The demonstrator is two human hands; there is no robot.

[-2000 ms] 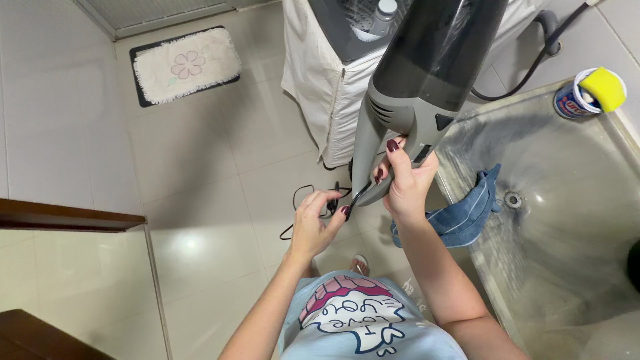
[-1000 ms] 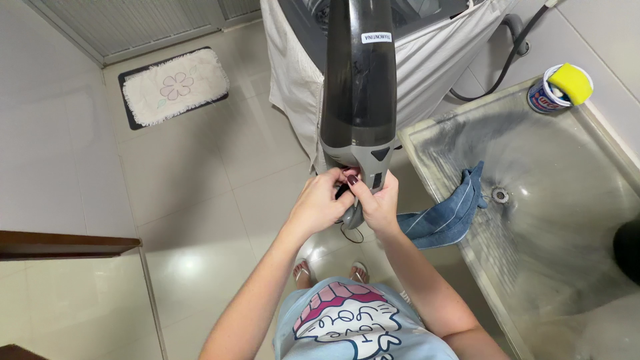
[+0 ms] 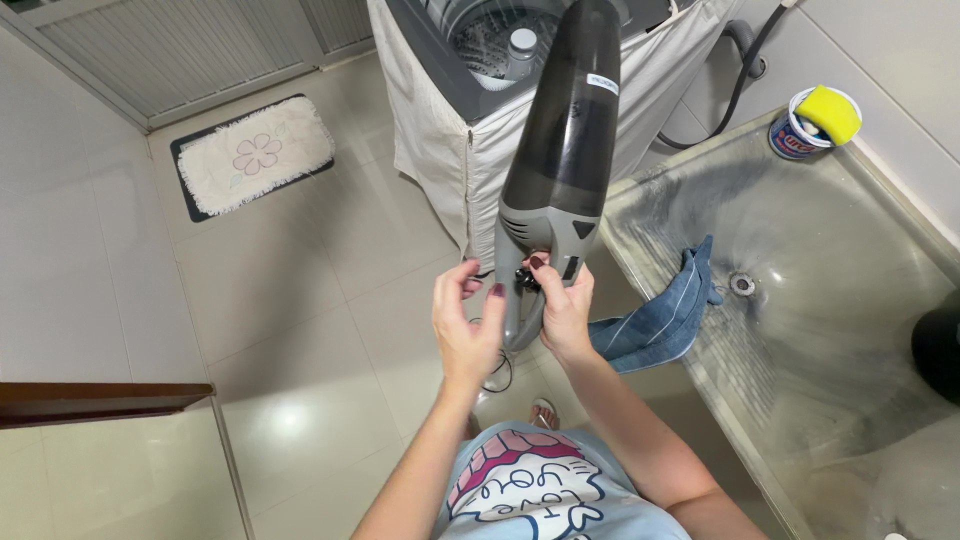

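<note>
A grey handheld vacuum cleaner (image 3: 559, 150) with a dark see-through dust cup points away from me, its handle end nearest me. My right hand (image 3: 564, 307) grips it by the handle, the thumb over a small bundle of black cord (image 3: 527, 280) at the handle opening. Just left of the handle is my left hand (image 3: 469, 322), fingers apart, with nothing seen in it. A thin loop of black cord (image 3: 499, 375) hangs below the handle. Part of the right hand's fingers is hidden behind the handle.
Ahead stands a top-loading washing machine (image 3: 480, 112) in a white cloth cover, a capped bottle (image 3: 521, 52) inside. At right, a blue cloth (image 3: 660, 322) lies over the edge of a sink (image 3: 847, 217); a tub (image 3: 799, 139) with a yellow sponge (image 3: 829, 114) sits at its corner. A mat (image 3: 255, 156) lies left.
My left hand has come away from the handle and the cord, where both hands were together one second ago. The vacuum cleaner now tilts more to the right.
</note>
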